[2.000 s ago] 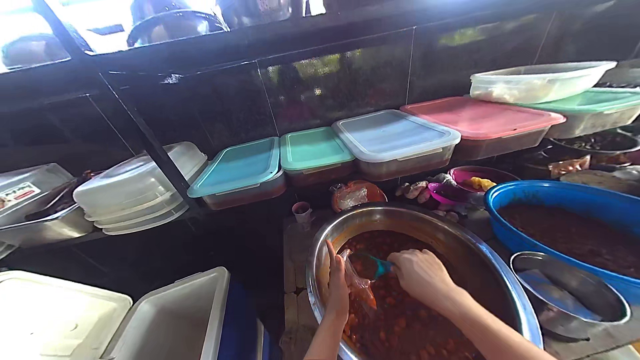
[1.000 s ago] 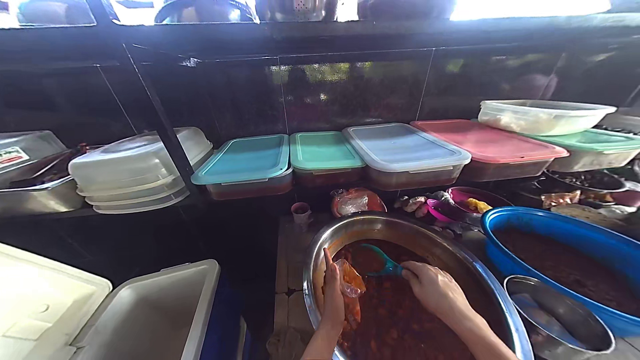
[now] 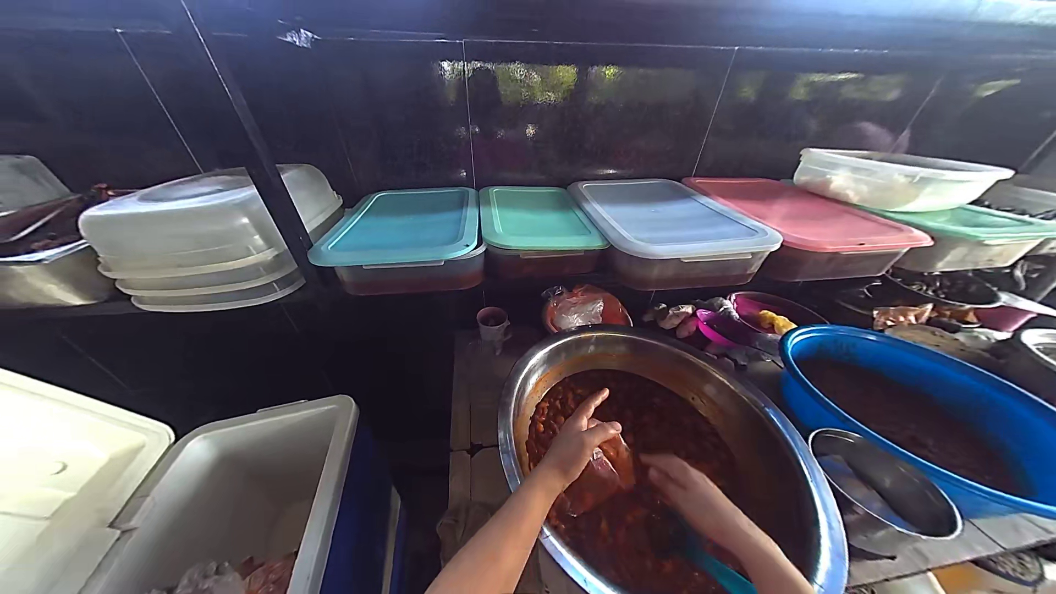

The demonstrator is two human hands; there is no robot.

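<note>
A large steel basin [image 3: 517, 396] holds dark red-brown stew with chunks in it. Over its left side, my left hand [image 3: 577, 445] grips a clear plastic bag [image 3: 606, 474] with some of the red food inside, its index finger raised. Just right of the bag, my right hand [image 3: 689, 491] is blurred, its fingers stretched toward the bag and holding nothing that I can make out. A teal plastic ladle [image 3: 718, 569] lies in the stew below my right hand, its bowl end dim in the sauce.
Lidded containers, teal [image 3: 404, 223], green [image 3: 540, 219], clear [image 3: 672, 219] and red [image 3: 808, 214], line the shelf. A blue tub [image 3: 792, 346] and a steel bowl [image 3: 887, 491] stand right of the basin. An open cooler [image 3: 330, 462] is at lower left. A small cup [image 3: 492, 324] stands behind the basin.
My right hand has let go of the teal ladle, which it held a second ago, and has moved to the bag. The ladle now rests lower in the basin.
</note>
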